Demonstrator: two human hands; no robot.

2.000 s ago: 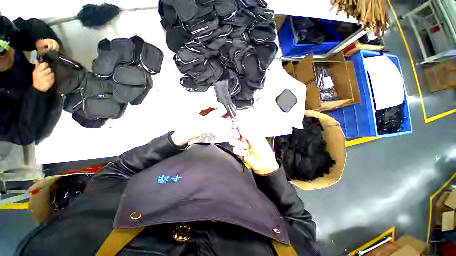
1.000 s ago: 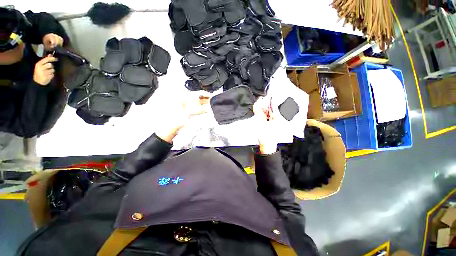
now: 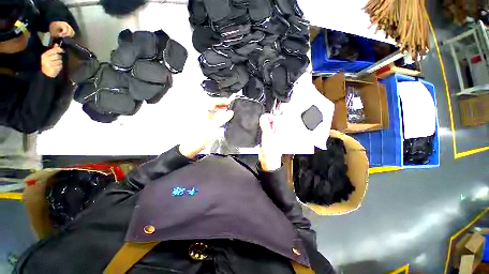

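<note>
A black zip pouch (image 3: 244,122) lies flat-side up between my two hands, over the near edge of the white table. My left hand (image 3: 208,124) holds its left edge, with something reddish-brown at the fingers. My right hand (image 3: 269,136) is at its right edge, with a small red item, perhaps snips, partly hidden by the fingers. Both hands look washed out against the white, so the fingers are hard to make out. The large heap of black pouches (image 3: 252,45) is directly ahead. A single dark rounded piece (image 3: 312,117) lies at right on the white.
A smaller pouch pile (image 3: 126,75) lies at left near a coworker's hands (image 3: 52,60). A carton of black pieces (image 3: 362,176) stands below the table at right, beside an open carton (image 3: 371,109) and a blue crate (image 3: 394,101). Another carton (image 3: 35,206) is at lower left.
Two seconds ago the hands were close together over a narrow-looking black piece. They moved apart, and the pouch now shows its flat face. Since one second ago it has turned more upright and come nearer.
</note>
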